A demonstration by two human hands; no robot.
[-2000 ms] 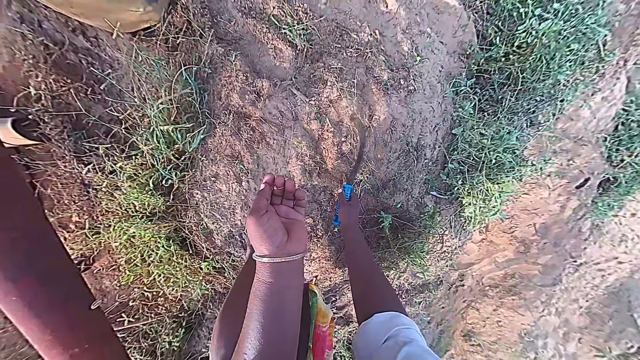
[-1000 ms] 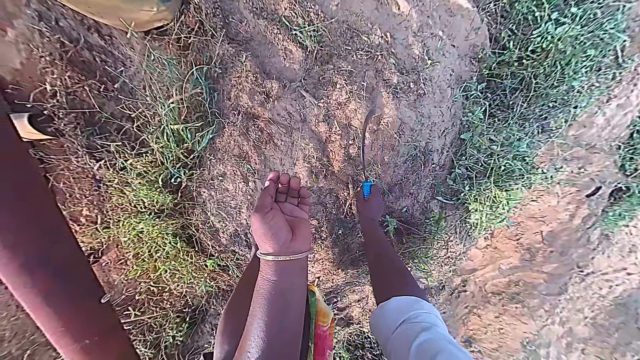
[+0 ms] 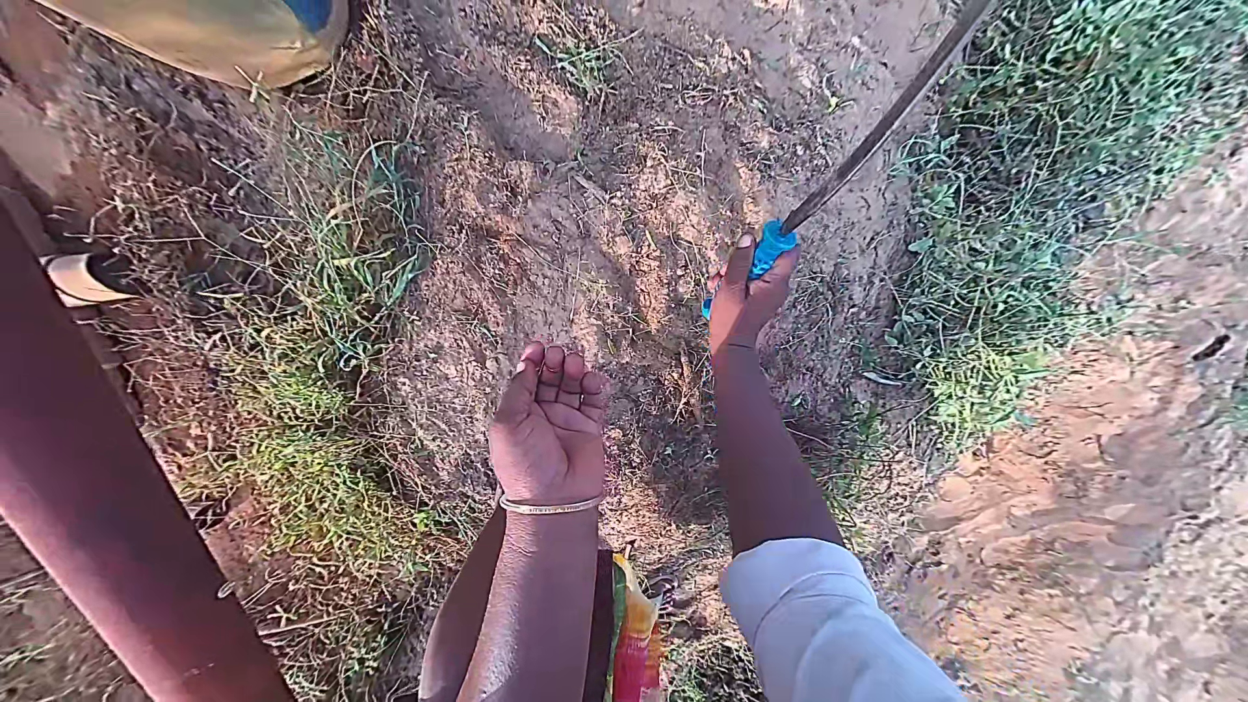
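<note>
My right hand (image 3: 753,285) grips the blue handle (image 3: 772,248) of a long, slightly curved metal blade (image 3: 877,132), which points up and to the right over the soil; its far end is out of view. Palm up and fingers curled, my left hand (image 3: 551,429) has nothing in it. A thin bangle (image 3: 551,507) circles the left wrist. Beneath both hands lies bare soil (image 3: 585,263) with short dry stems and sparse grass.
A reddish-brown pole (image 3: 107,507) slants across the left side. Green grass (image 3: 1014,214) grows at right, more grass (image 3: 322,390) at left. A yellowish rounded object (image 3: 224,39) lies at top left. Colourful cloth (image 3: 636,639) shows below.
The blade in my right hand has swung from near the ground to up and right, and now looks much larger. My left hand keeps its curled, palm-up pose.
</note>
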